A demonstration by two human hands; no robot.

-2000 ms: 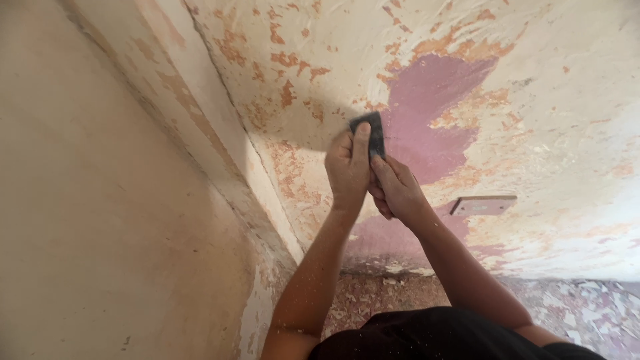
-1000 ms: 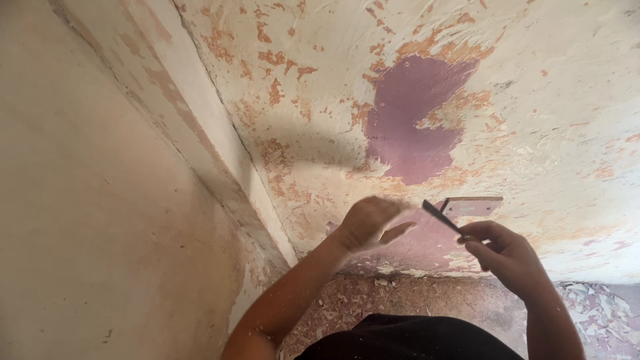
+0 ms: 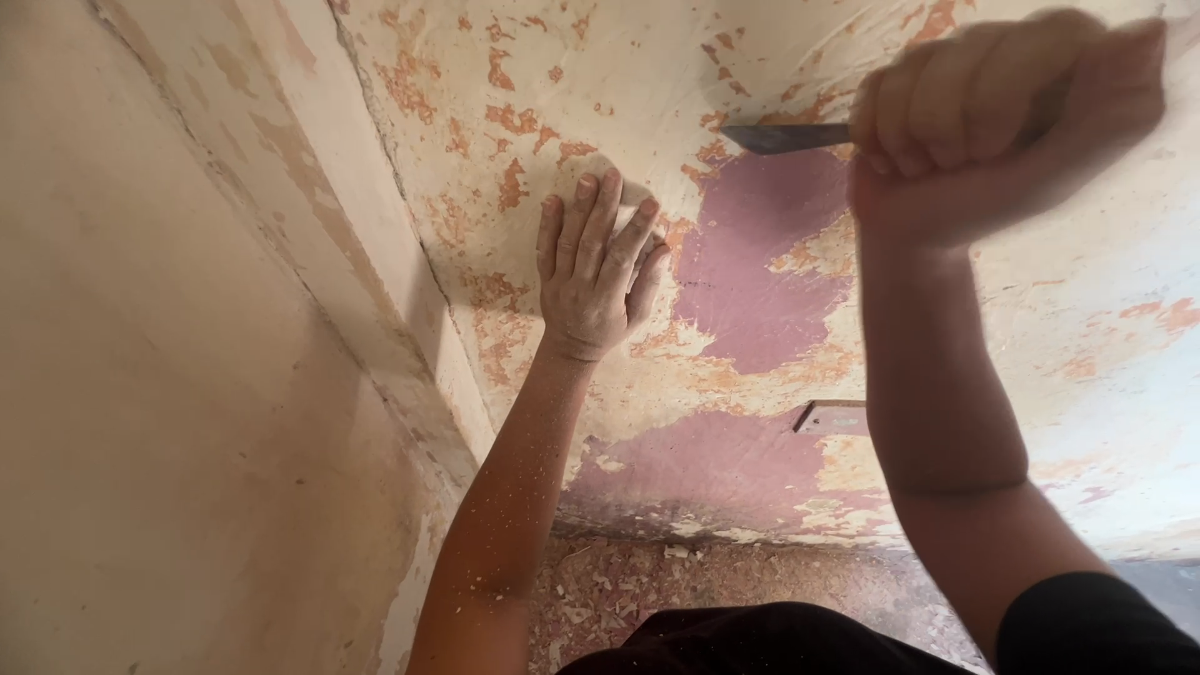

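Note:
My left hand (image 3: pixel 595 267) lies with spread fingers on the peeling wall (image 3: pixel 637 112), left of a bare purple patch (image 3: pixel 759 272). It holds nothing that I can see. Raised at the upper right, my right hand (image 3: pixel 994 103) is blurred and closed around a scraper or putty knife; its dark metal blade (image 3: pixel 787 138) points left, over the top of the purple patch. Whether the blade touches the wall I cannot tell. Pale dust and flecks cover my left forearm.
A small rectangular plate (image 3: pixel 832 418) is fixed low on the wall, partly behind my right arm. Along the left runs a flaking boxed ledge or trim (image 3: pixel 328 197) beside a plain beige wall (image 3: pixel 169 394). Paint flakes litter the floor (image 3: pixel 637 591).
Both hands were together on the dark tool, then apart lower down, with the tool in my right hand. Now my left hand rests on the wall and my right hand is raised with the tool.

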